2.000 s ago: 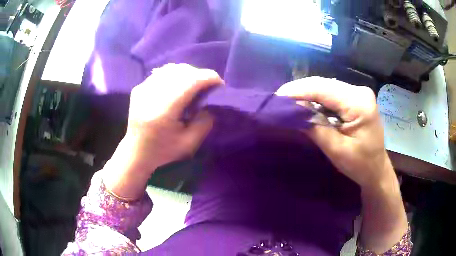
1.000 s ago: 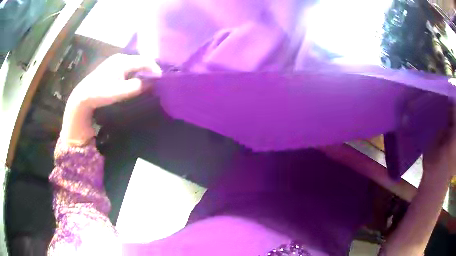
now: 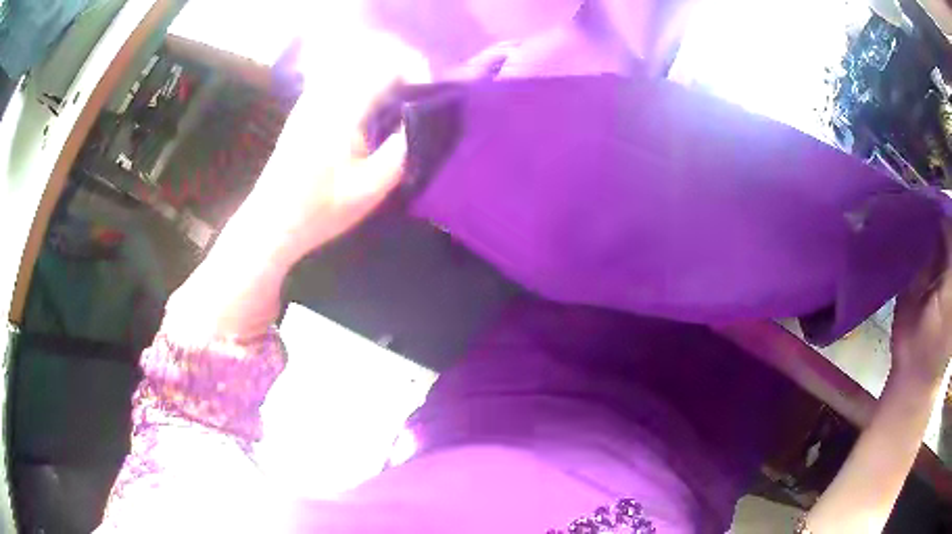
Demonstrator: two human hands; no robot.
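A purple cloth piece is stretched sideways between my two hands, above my lap. My left hand grips its left end, where a darker folded part shows beside the thumb; the hand is overexposed. My right hand is at the right edge, partly cut off by the picture's rim, and holds the right end, where a dark purple corner hangs down. The fingertips of my right hand are hidden, and I cannot see any tool in it. More purple cloth lies behind, at the top.
The dark machine is at the upper right beside a bright glare. The reddish-brown table edge runs below the cloth at the right. A pale board shows lower left. A curved table edge is at the left.
The cloth, at first bunched between close hands, is now spread wide. Since one second ago my left hand has moved right and up, and the dark fold at the cloth's left end has come into view.
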